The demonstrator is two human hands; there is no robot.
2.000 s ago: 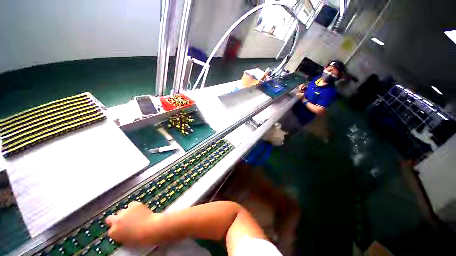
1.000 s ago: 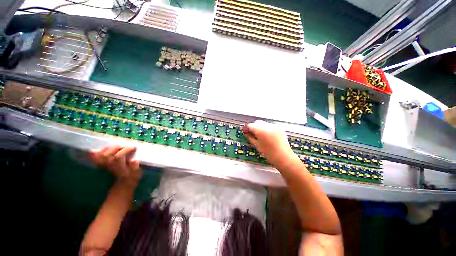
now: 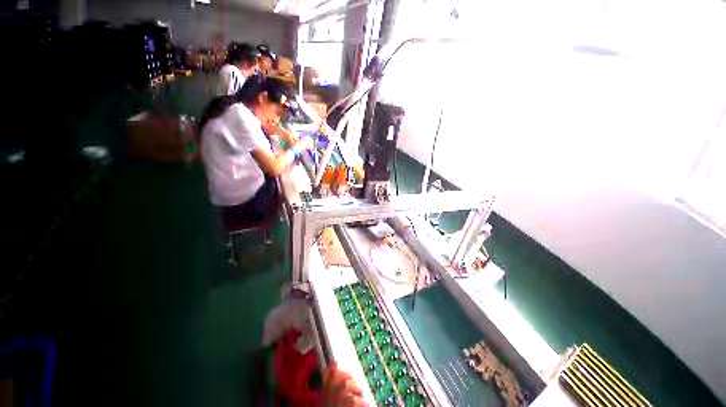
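Note:
Green circuit board panels (image 3: 367, 336) lie in two rows in the near track at the bottom centre, dotted with dark and pale parts. My left hand (image 3: 343, 388) is at the track's outer edge, blurred and cut off by the bottom of the picture; whether it holds anything cannot be told. My right hand is out of the picture. Small tan components (image 3: 495, 374) lie clustered on the green bench mat (image 3: 443, 326) right of the boards, beside thin pale leads (image 3: 453, 380).
An aluminium frame (image 3: 350, 213) spans the line ahead. A coiled cable (image 3: 392, 261) lies behind the mat. Striped yellow-and-black rows (image 3: 603, 380) are at bottom right. A seated person (image 3: 239, 151) works farther along. A red item (image 3: 294, 370) is left of my hand.
The view has swung left along the line. My right hand, last seen over the boards, has left the picture. My left hand now shows only at the bottom edge.

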